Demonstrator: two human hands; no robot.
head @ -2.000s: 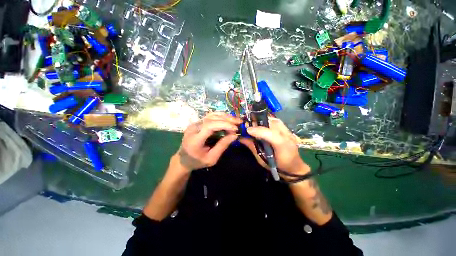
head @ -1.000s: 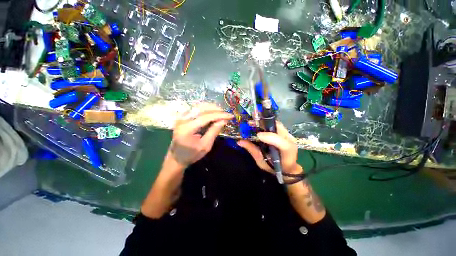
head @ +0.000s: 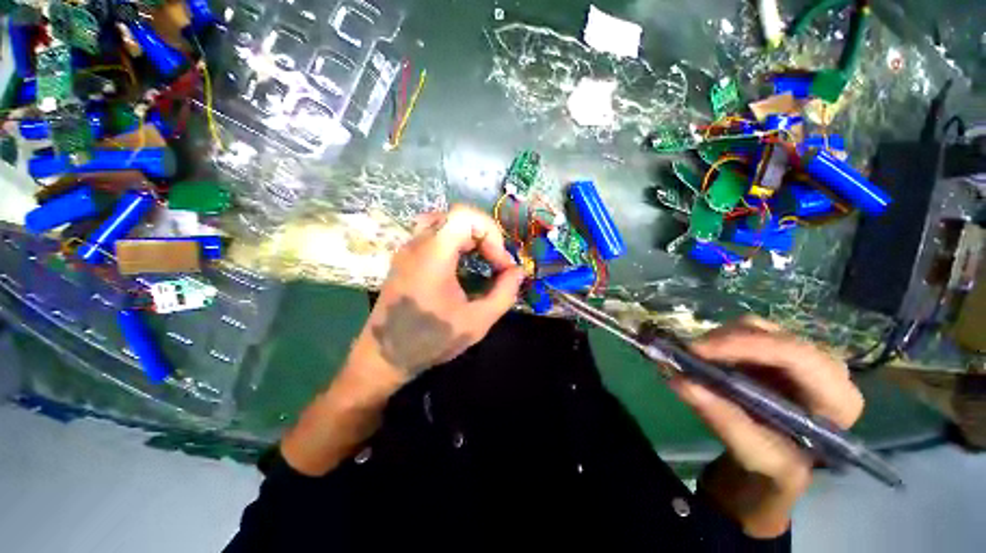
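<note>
My right hand (head: 773, 394) holds the dark handle of a soldering iron (head: 746, 400), its bright shaft pointing up-left to the small assembly at the bench edge. My left hand (head: 449, 292) pinches something small with thumb and forefinger at the assembly's left side; the fingers hide what it is. The assembly has a green circuit board (head: 525, 173), thin red and yellow wires and a short blue part (head: 564, 283). A blue battery cell (head: 598, 220) lies just right of it on the bench.
An assembly pile (head: 200, 196) lies at the left, partly on clear plastic trays (head: 216, 356). A second assembly pile (head: 727, 186) lies at the right, beside a dark box (head: 895, 216). White paper scraps (head: 612, 32) and loose wires (head: 407, 108) lie further back.
My right hand has moved right and down, turning the iron from upright to slanted, with its tip now at the assembly. My left fingers have closed in a pinch. The view has shifted slightly.
</note>
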